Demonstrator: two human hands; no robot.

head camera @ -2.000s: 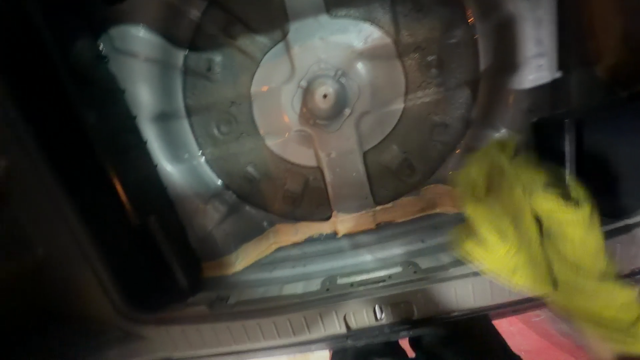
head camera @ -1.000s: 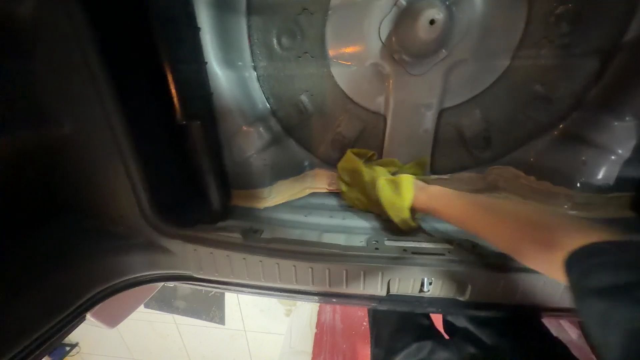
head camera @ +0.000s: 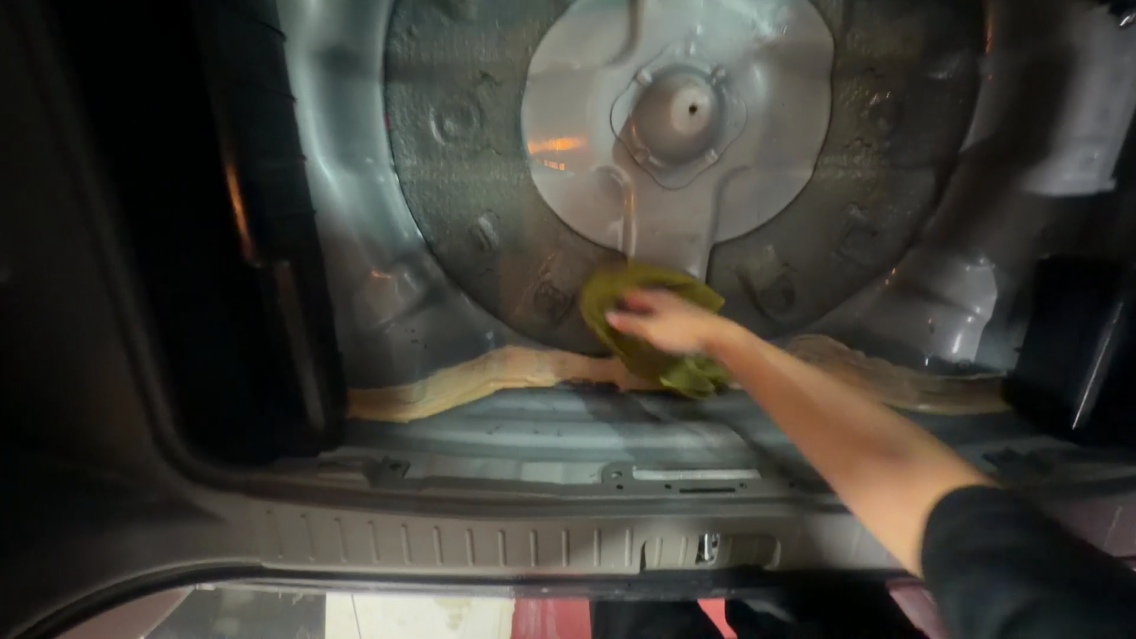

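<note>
My right hand (head camera: pixel 661 321) reaches in from the lower right, its forearm bare below a dark sleeve. Its palm and blurred fingers press on a yellow-green cloth (head camera: pixel 688 377), which lies bunched beneath them. The cloth is at the lower edge of the round spare-wheel well (head camera: pixel 479 231) in a car boot, over the bottom of the metal brace that runs down from the central hub (head camera: pixel 688 111). It overlaps a tan sealant strip (head camera: pixel 497 368) along the well's front side. Whether the fingers grip the cloth is unclear. My left hand is out of view.
A ribbed plastic sill trim (head camera: pixel 470 555) with a metal latch striker (head camera: pixel 707 546) crosses the near edge. Black plastic side bins stand at the left (head camera: pixel 257 266) and right (head camera: pixel 1074 346). Below the sill, light floor tiles (head camera: pixel 422 617) and a red surface show.
Two seconds ago the cloth was at the right side of the boot; one second ago it was on the sealant strip. Now it reaches up onto the well's edge, with my hand on top.
</note>
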